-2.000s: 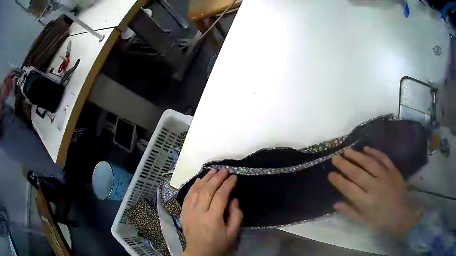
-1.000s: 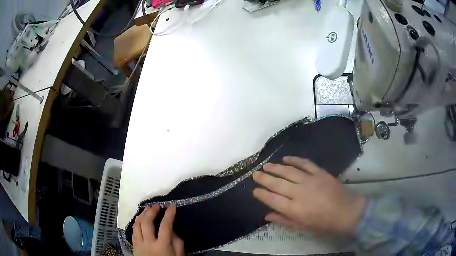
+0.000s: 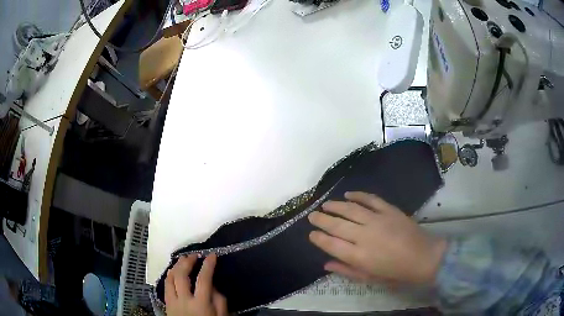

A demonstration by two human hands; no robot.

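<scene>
A long black curved piece (image 3: 383, 166) lies on the white machine table, its wavy edge away from me and speckled print at its edges. A narrow patterned strip (image 3: 272, 233) runs lengthwise along it. My left hand (image 3: 193, 287) rests on the piece's left end, fingertips on the strip, partly cut off by the bottom edge. My right hand (image 3: 377, 241) lies flat on the middle of the piece, fingers spread and pointing left. The piece's right end lies beside the needle plate (image 3: 405, 108). Neither hand visibly grips the fabric.
The sewing machine head (image 3: 464, 68) stands at the right, with a white oblong lamp (image 3: 401, 49) beside it. Black-handled scissors (image 3: 556, 141) lie at the far right. A white slatted basket (image 3: 135, 259) is left of the table. Another worktable (image 3: 55, 133) stands further left.
Since two seconds ago the view has swung right, bringing in the machine head. Over the last second the hands and black piece have stayed nearly in place.
</scene>
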